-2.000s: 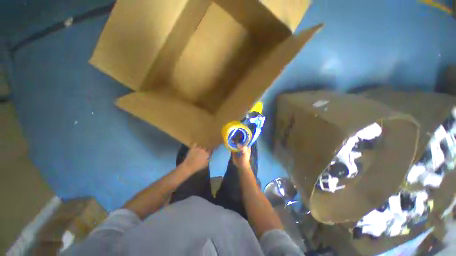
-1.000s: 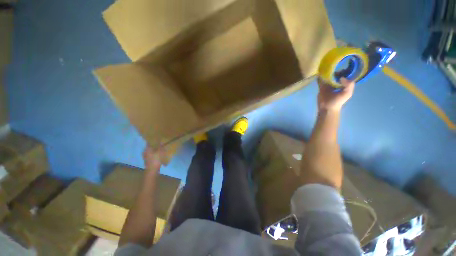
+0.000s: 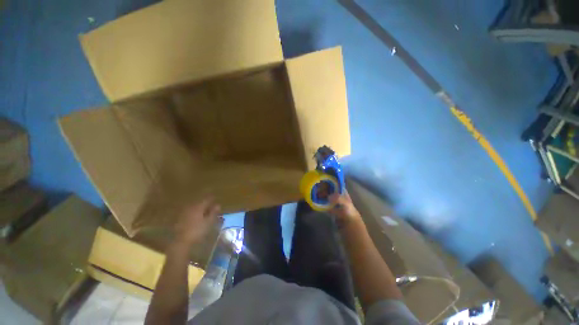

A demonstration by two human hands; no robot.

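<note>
A large open brown carton (image 3: 235, 120) is in front of me with its opening facing up at me. Its flaps spread outward at the back, left and right. My right hand (image 3: 343, 208) holds the blue tape dispenser (image 3: 331, 166) with its yellow tape roll (image 3: 310, 189), in front of the carton's right flap. My left hand (image 3: 198, 219) is blurred at the carton's near edge, towards the left. Its fingers are not clear, and I cannot tell whether it grips the cardboard.
Brown cartons (image 3: 47, 238) stand at the lower left, one with a lighter open flap (image 3: 124, 257). More cartons (image 3: 406, 247) stand at the lower right. A round metal stool (image 3: 232, 240) is by my left leg. Grey metal frames (image 3: 539, 114) stand at the right, beyond a yellow floor line (image 3: 492, 152).
The carton has turned and shifted left, its opening now more level in view. My right hand with the dispenser has moved left and down, nearer my legs. My left hand is now at the near edge.
</note>
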